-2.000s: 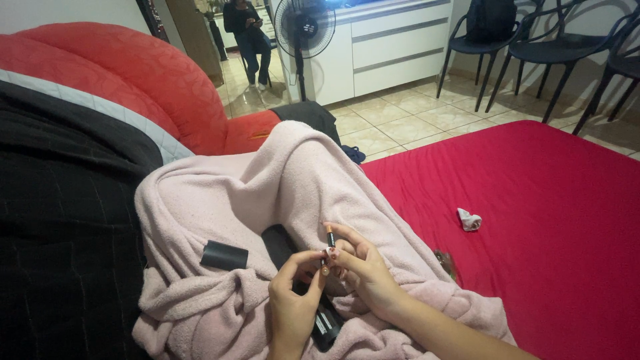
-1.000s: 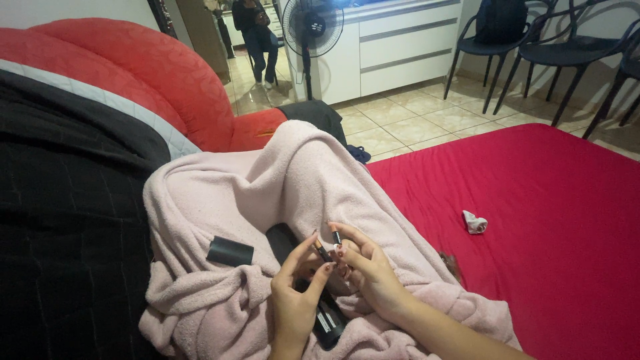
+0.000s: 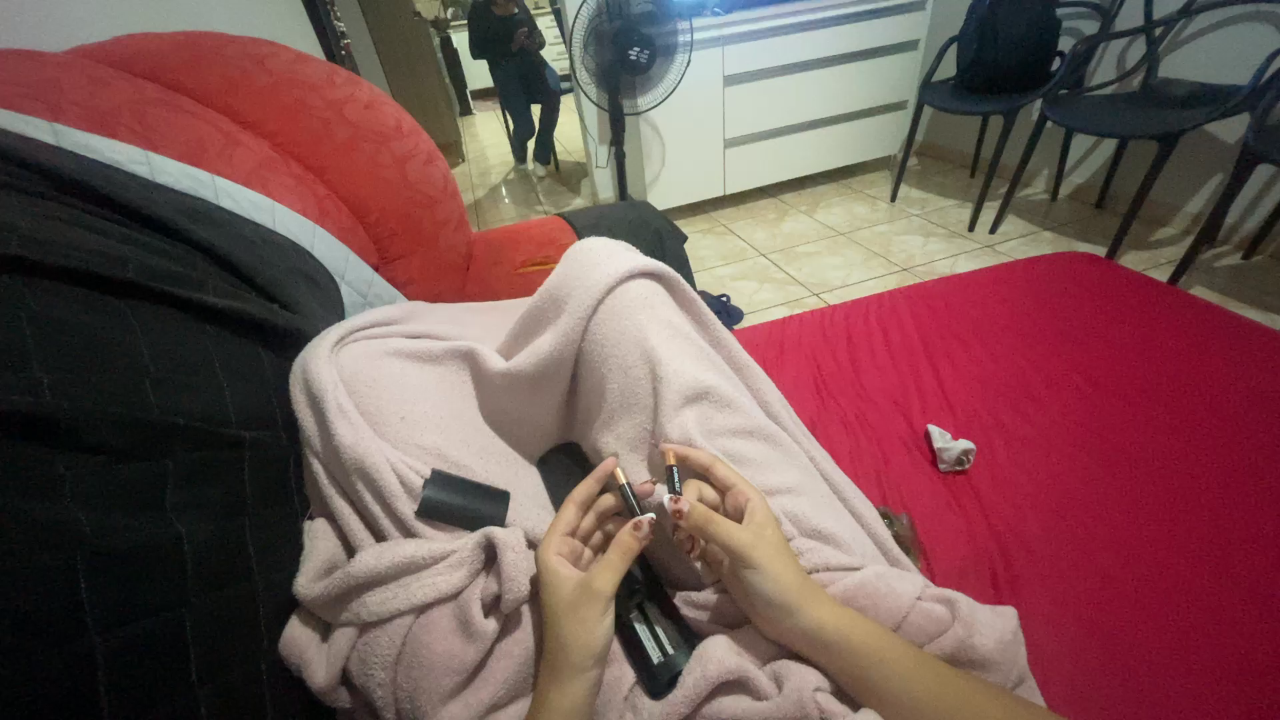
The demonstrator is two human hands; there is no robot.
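Note:
Between its thumb and index finger my left hand (image 3: 590, 550) holds a black and copper battery (image 3: 627, 492), upright and slightly tilted. My right hand (image 3: 735, 525) pinches a second such battery (image 3: 672, 474) a little to the right, the two apart. Under my hands, on the pink fleece blanket (image 3: 640, 370), lies a long black device (image 3: 660, 640), partly hidden by my left hand. Its near end shows an open compartment with metallic parts and a label. A black cover-like piece (image 3: 463, 500) rests on the blanket to the left.
A red sheet (image 3: 1080, 400) spreads at the right, with a small crumpled white item (image 3: 950, 450) on it. A red sofa (image 3: 260, 130) and dark cloth (image 3: 150, 450) are at the left. Beyond stand a fan (image 3: 632, 55), white drawers (image 3: 820, 90), black chairs (image 3: 1150, 110) and a person (image 3: 520, 70).
My fingers have shifted around the batteries, which now stand upright and more fully visible side by side. The black device and the loose black piece have stayed on the blanket.

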